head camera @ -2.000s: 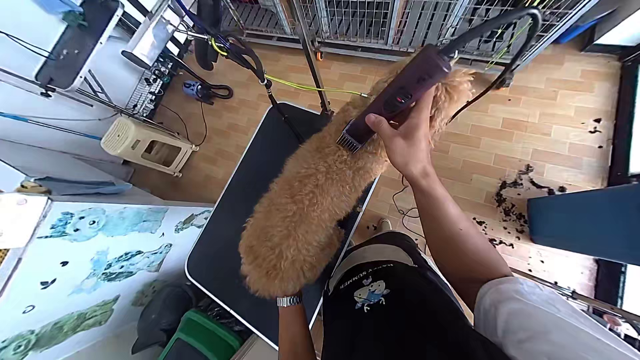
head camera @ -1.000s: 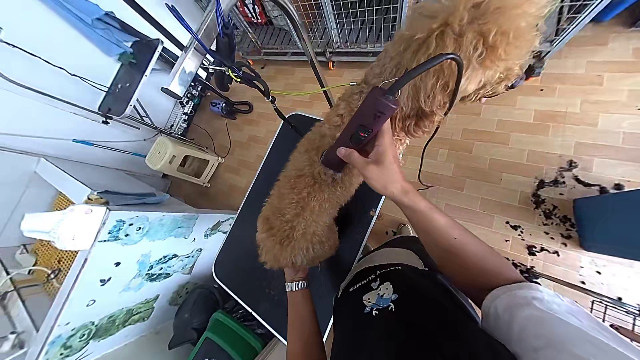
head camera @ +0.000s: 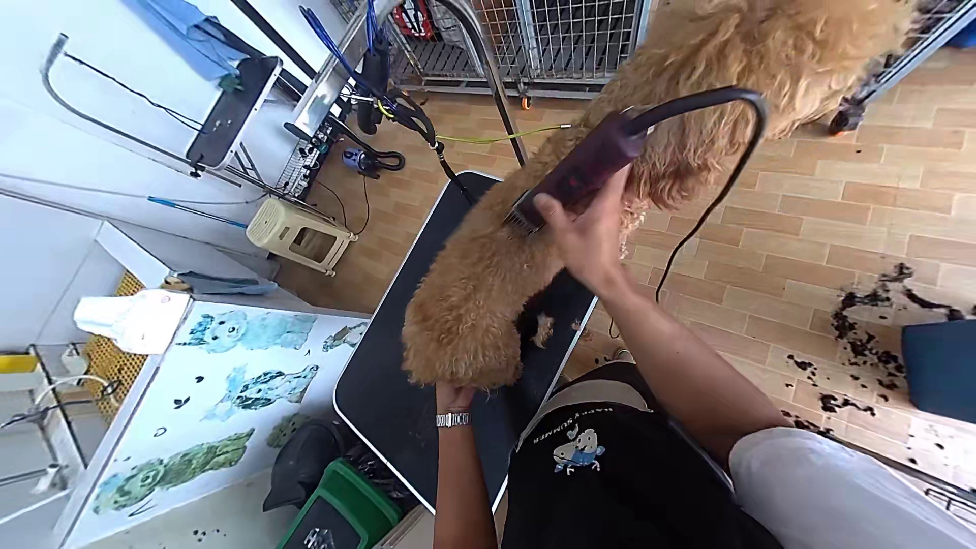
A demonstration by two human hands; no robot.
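Observation:
A curly tan dog point(head camera: 488, 290) stands on a black grooming table point(head camera: 393, 358) with a pale edge. My right hand point(head camera: 591, 229) grips dark purple electric clippers point(head camera: 583, 164), whose comb-like blade rests on the fur of the dog's back. A black cord point(head camera: 751, 145) loops from the clippers' rear end. My left hand point(head camera: 455, 396), below a metal watch point(head camera: 454, 419), reaches under the near end of the dog; its fingers are mostly hidden by fur. Small tufts of cut fur point(head camera: 543, 331) lie on the table beside the dog.
A metal grooming arm point(head camera: 488, 65) rises past the table, with a black strap and a yellow-green cord. Wire cages point(head camera: 579, 38) stand beyond. A beige plastic stool point(head camera: 297, 232) is at left, a green bin point(head camera: 343, 507) below. Dark hair clippings point(head camera: 862, 320) litter the floor near a blue container point(head camera: 942, 366).
The clippers in my right hand have moved along the dog's back toward its near end. My left hand stays at that end. The view has shifted and come closer.

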